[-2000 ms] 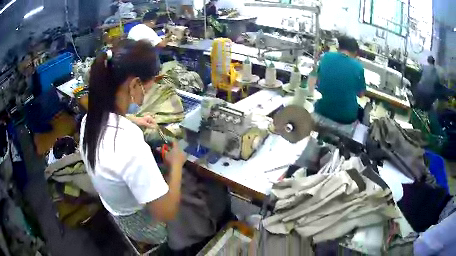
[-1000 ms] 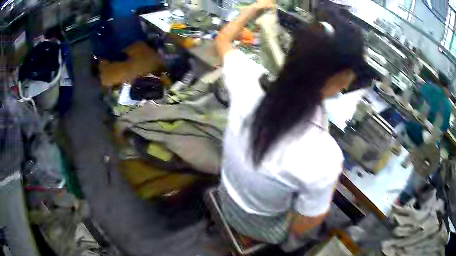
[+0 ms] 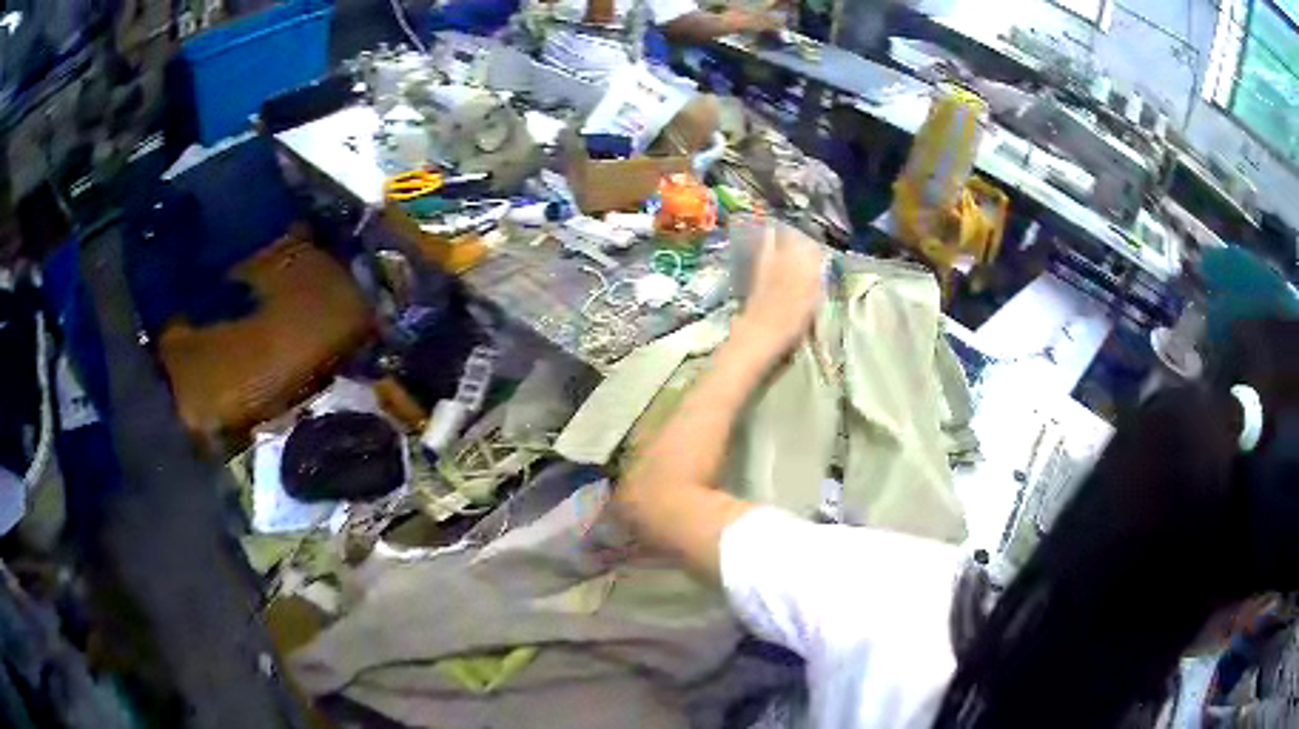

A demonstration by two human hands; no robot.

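Note:
Neither of my hands is in view. Pale green-beige garment pieces (image 3: 898, 406) lie spread on the bench at the centre right. Grey-brown cloth (image 3: 570, 648) hangs in a heap at the lower centre, with a small yellow-green patch on it. Another person's white sleeve (image 3: 841, 605) and bare forearm reach across, with the hand (image 3: 784, 285) over the pale cloth. Whether that hand grips the cloth cannot be told. The person's dark hair covers the lower right.
The bench holds yellow-handled scissors (image 3: 413, 185), an orange item (image 3: 685, 204), a cardboard box (image 3: 627, 182) and loose cords. A blue crate (image 3: 257, 71) stands upper left, above a brown surface (image 3: 264, 335). A yellow object (image 3: 947, 178) stands behind.
The view has swung left and closer to the bench clutter. The co-worker has shifted to the lower right of the picture, and their raised arm now reaches over the pale cloth.

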